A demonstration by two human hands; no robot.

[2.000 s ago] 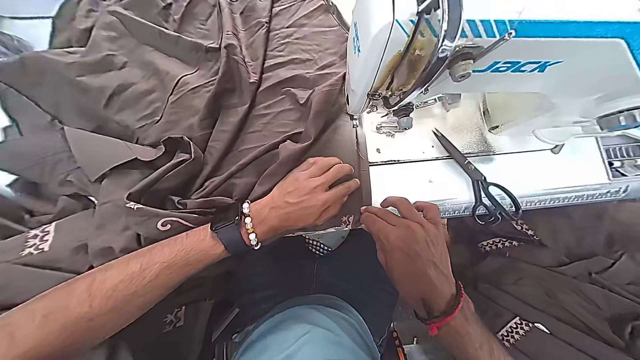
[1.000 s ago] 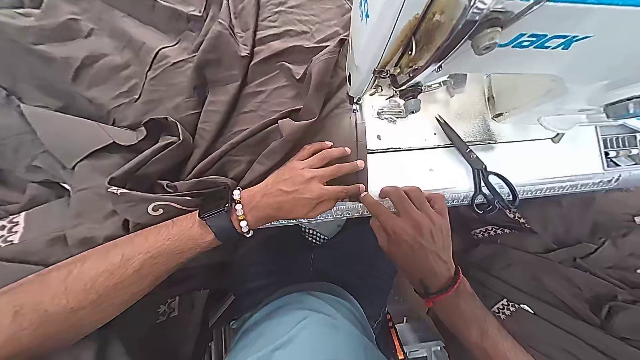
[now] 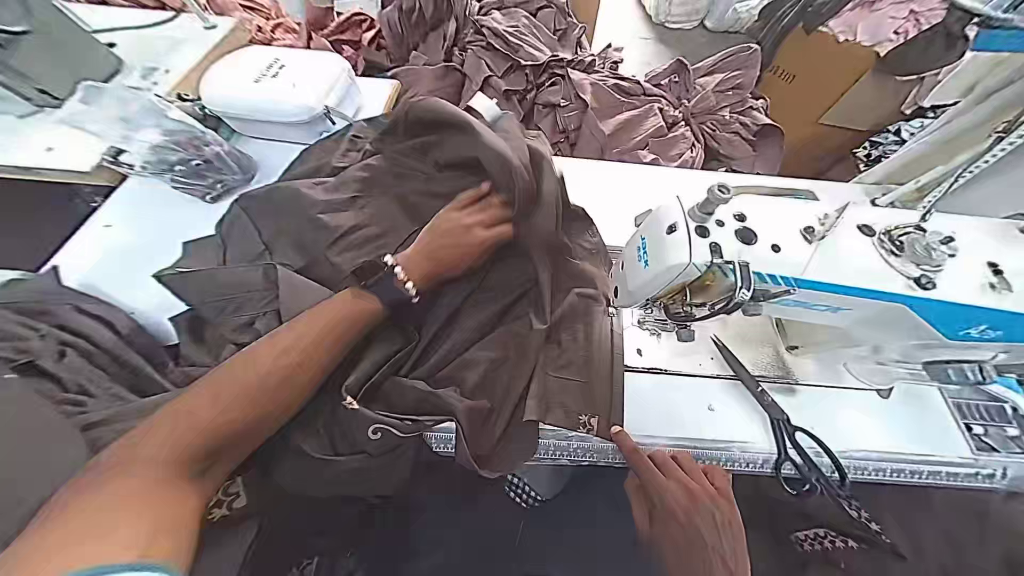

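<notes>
Brown fabric with light embroidery [image 3: 496,320] lies bunched left of a white Jack sewing machine [image 3: 664,256]. My left hand [image 3: 460,236], below a beaded bracelet and dark wrist strap, is on the upper folds, its fingers partly spread; whether it grips the cloth is unclear. A blurred fold stands up beside its fingertips. My right hand [image 3: 680,496] touches the fabric's lower right corner with its index fingertip, the other fingers curled. The fabric's right edge runs up to the needle area. Black-handled scissors [image 3: 780,416] lie right of my right hand, blades toward the machine.
A measuring tape strip [image 3: 880,470] runs along the table's front edge. Behind the machine are heaped mauve garments [image 3: 640,112] and a cardboard box [image 3: 808,80]. At the upper left are a white zipped case [image 3: 276,88] and a clear plastic bag [image 3: 180,144].
My left hand has moved from the fabric's front edge, beside my right hand, up and away onto the bunched cloth. The fabric is now more gathered. The view has lifted to show the table's back.
</notes>
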